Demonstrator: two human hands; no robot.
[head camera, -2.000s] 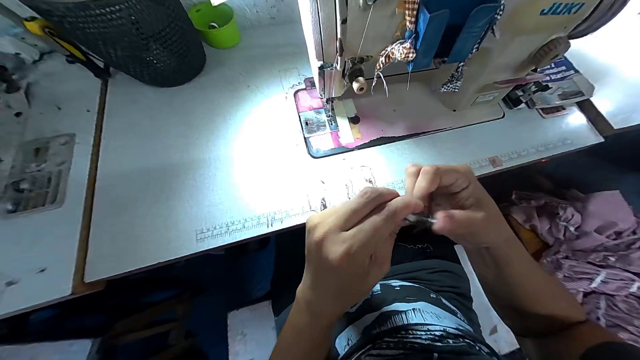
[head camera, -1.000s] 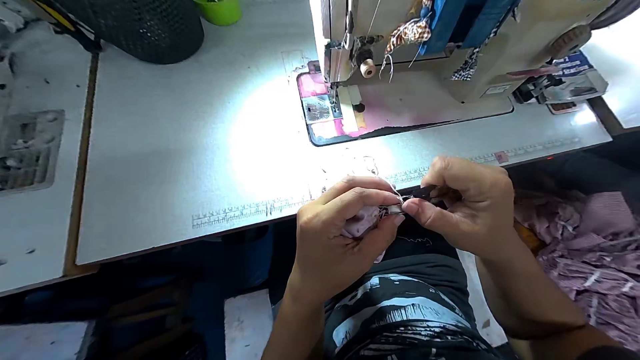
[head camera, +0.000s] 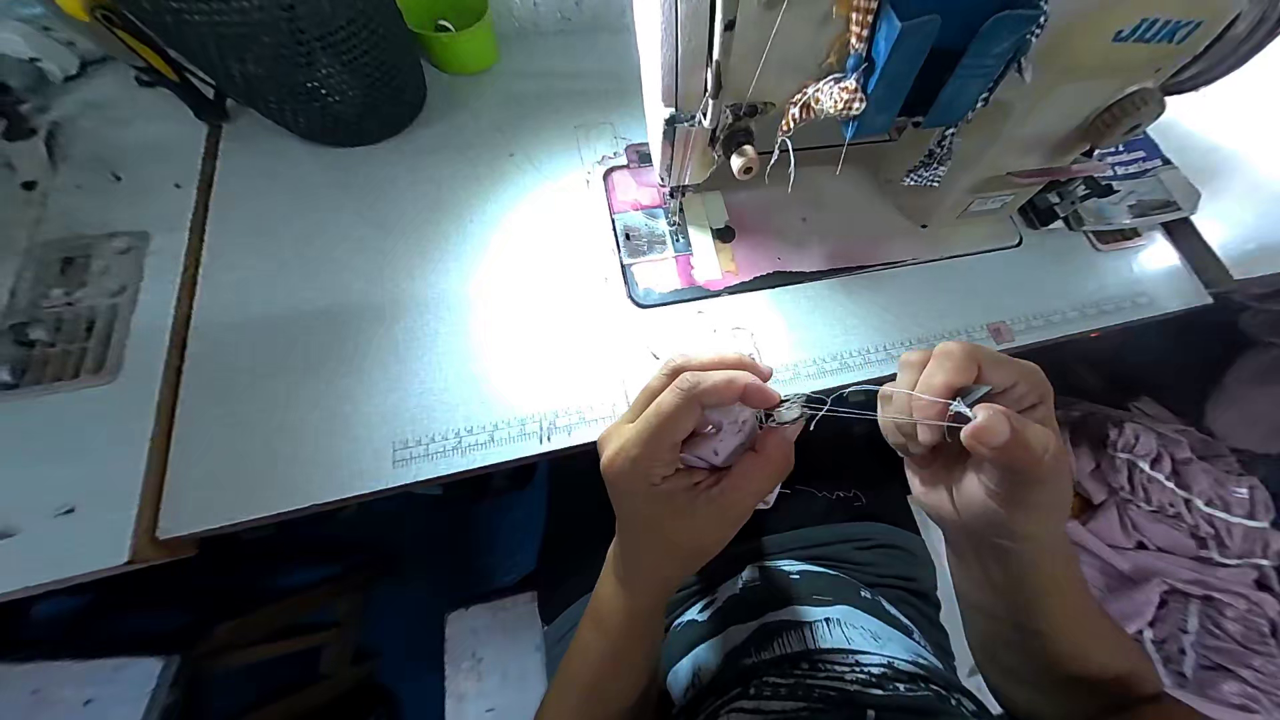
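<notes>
Near the table's front edge, my left hand (head camera: 695, 450) holds a small metal bobbin (head camera: 788, 410), which looks to be in its case, between thumb and fingers. A bunched piece of pale pink fabric (head camera: 722, 437) is also in that palm. White threads (head camera: 860, 412) stretch from the bobbin across to my right hand (head camera: 975, 430). The thumb and fingers of the right hand pinch the thread ends, along with a small pointed metal tool (head camera: 972, 396) that is mostly hidden by the fingers. Beyond the hands stands a Juki sewing machine (head camera: 960, 190).
A printed ruler strip (head camera: 480, 438) runs along the front of the white table (head camera: 330, 330). A black mesh basket (head camera: 340, 70) and a green cup (head camera: 455, 35) stand at the back left. Mauve fabric (head camera: 1180, 560) lies heaped at the lower right. Another sewing table (head camera: 90, 430) adjoins on the left.
My right hand has moved right, away from my left, and the threads now span the gap. One second ago the two hands were touching or nearly so.
</notes>
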